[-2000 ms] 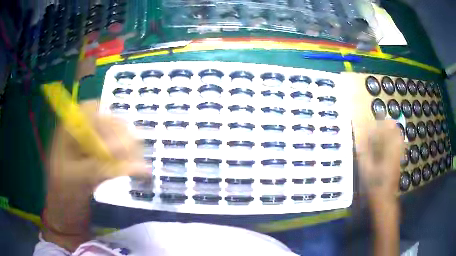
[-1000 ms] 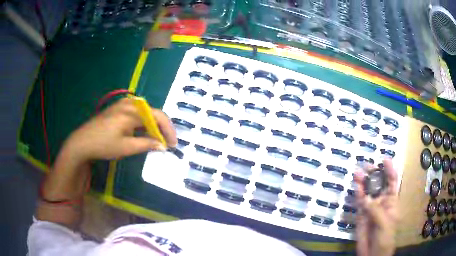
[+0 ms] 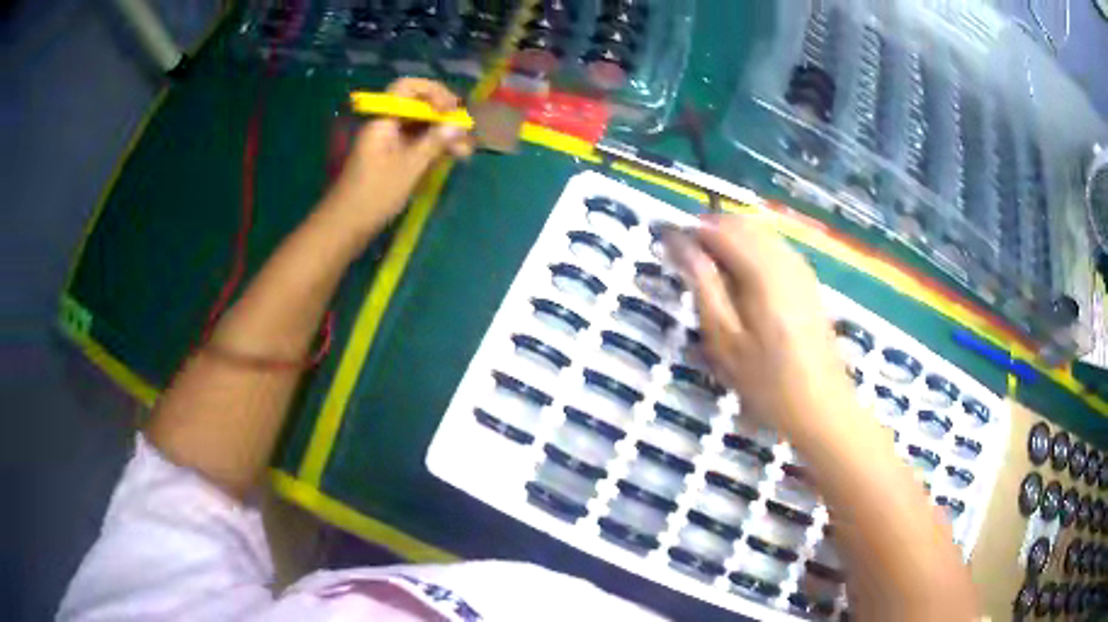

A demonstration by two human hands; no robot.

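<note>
The white tray (image 3: 459, 452) stands on the green mat with rows of black discs (image 3: 540, 351) on edge in it. My left hand (image 3: 401, 160) is beyond the tray's far left corner, closed around the yellow tool (image 3: 395, 107), with its fingertips beside a small brown square (image 3: 496, 125). My right hand (image 3: 756, 298) is over the upper part of the tray and hides several slots. It is blurred; a dark shape shows at its fingertips, but I cannot tell whether it is a held disc or one in the tray.
Brown cardboard (image 3: 999, 535) with dark discs lies at the right. Clear blister trays (image 3: 759, 107) stand at the back. A red patch (image 3: 565, 116) lies behind the tray and a blue pen (image 3: 990, 352) behind its right end. A red cord (image 3: 248, 201) runs to my left wrist.
The view has turned, and the tray sits further right and lower. My left hand has moved up and away from the tray's left edge with the tool. My right hand has moved from the tray's right end to its upper part.
</note>
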